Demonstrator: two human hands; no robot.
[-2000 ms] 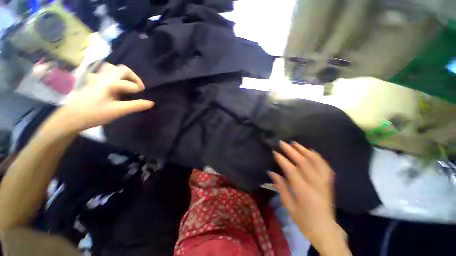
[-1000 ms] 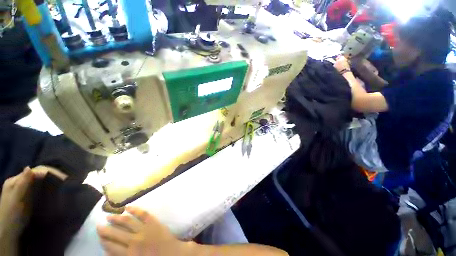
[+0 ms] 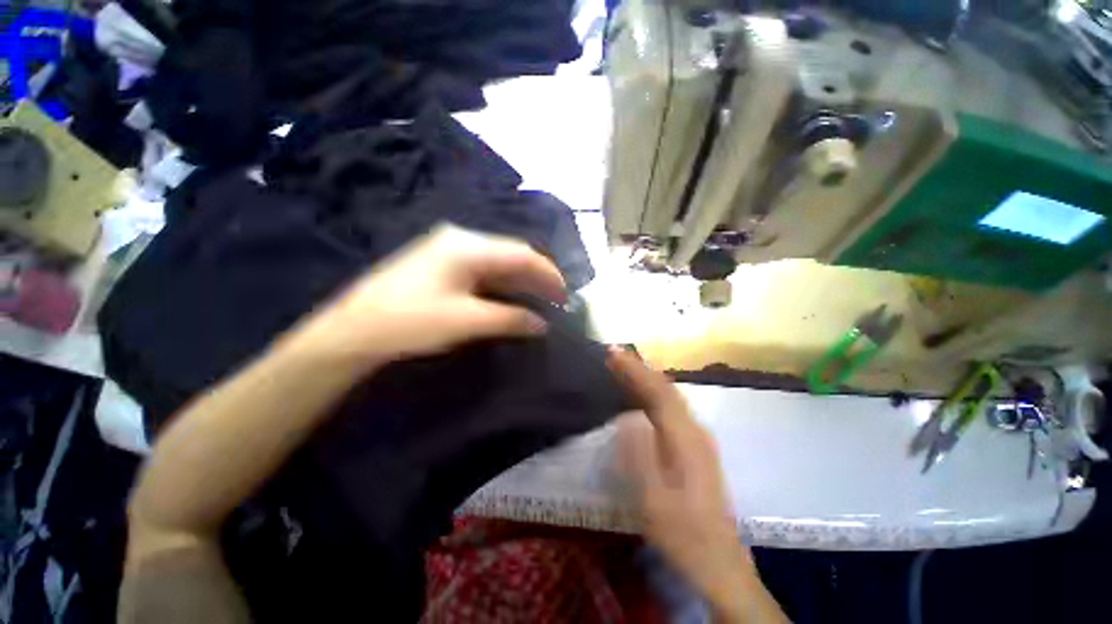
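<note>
The black fabric garment piece (image 3: 476, 402) lies over the table's left part and hangs over the front edge. My left hand (image 3: 470, 293) is on the fabric with curled fingers, pinching it near its right part. My right hand (image 3: 671, 457) is blurred, its fingertips at the fabric's right edge, left of the green snips. The sewing machine (image 3: 780, 134) stands behind and to the right. Its presser foot area (image 3: 659, 254) is just beyond the fabric. Whether the fabric lies under the foot is not clear.
Green thread snips (image 3: 854, 354) and yellow-green snips (image 3: 961, 412) lie right of the hands, with small metal parts (image 3: 1030, 414) farther right. A yellow-cream box (image 3: 55, 183) and a pink spool (image 3: 43, 299) are at far left. The white table (image 3: 829, 469) has a ruler-marked front edge.
The view has swung back left from the machine and neighbouring worker. My left hand now grips the fabric near the needle area; my right hand has moved from the bare table to the fabric's edge.
</note>
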